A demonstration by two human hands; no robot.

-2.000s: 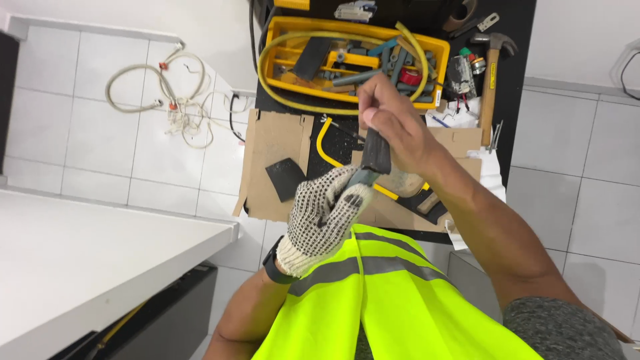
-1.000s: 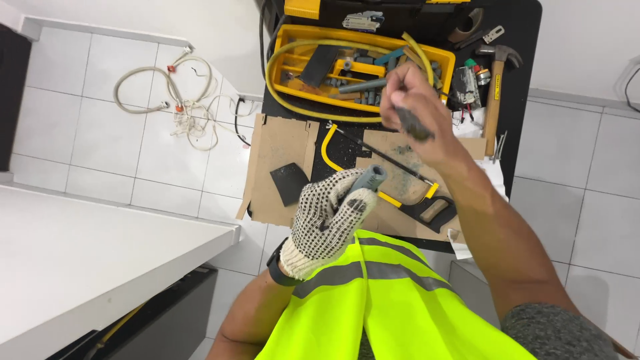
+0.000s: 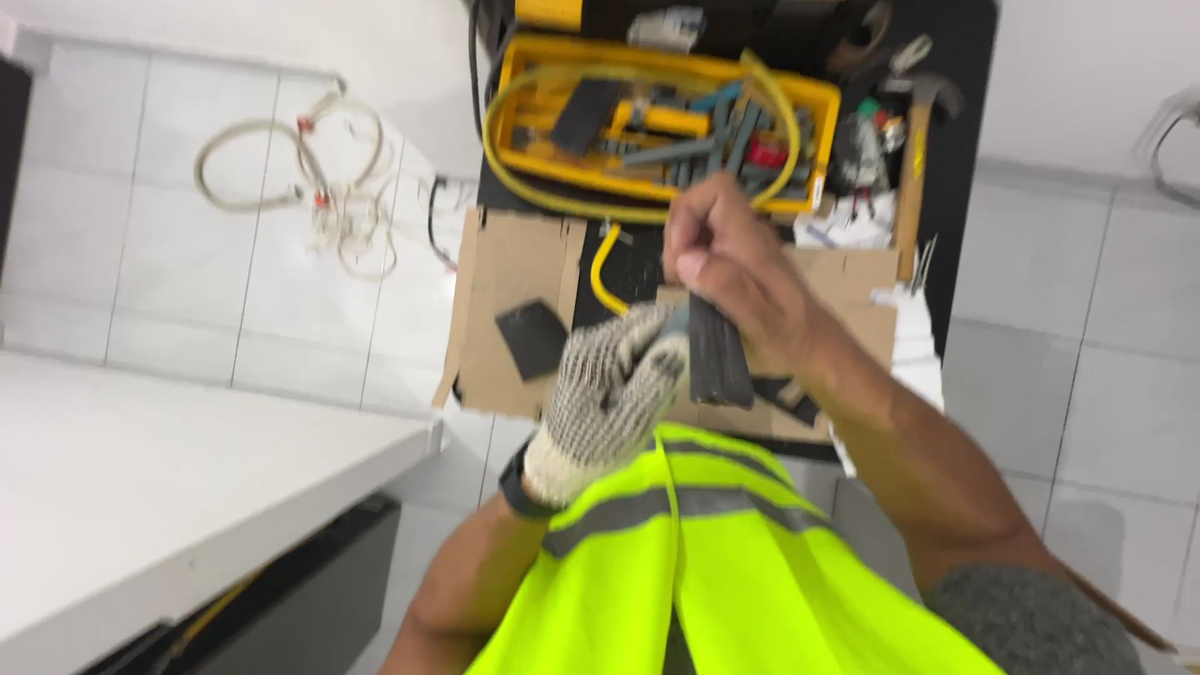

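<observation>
My left hand [image 3: 609,394], in a white knitted glove with dark dots, is closed around a short grey plastic pipe [image 3: 675,323], of which only a bit shows. My bare right hand [image 3: 727,267] grips a folded strip of dark sandpaper [image 3: 720,361], which hangs down beside the pipe end. Behind my hands lies a hacksaw with a yellow frame [image 3: 609,272], mostly hidden. A dark sheet of sandpaper [image 3: 532,339] rests on the cardboard [image 3: 478,370] to the left.
At the back of the black table stands a yellow tray [image 3: 830,141] with grey pipe pieces and fittings, a yellow hose [image 3: 525,192] looped over it. A claw hammer [image 3: 911,187] lies at right. A white counter [image 3: 234,450] juts in at left; hoses [image 3: 305,159] lie on the floor.
My right hand and the sandpaper have come back against the pipe end; one second ago they were apart from it, leaving the pipe's open end in sight.
</observation>
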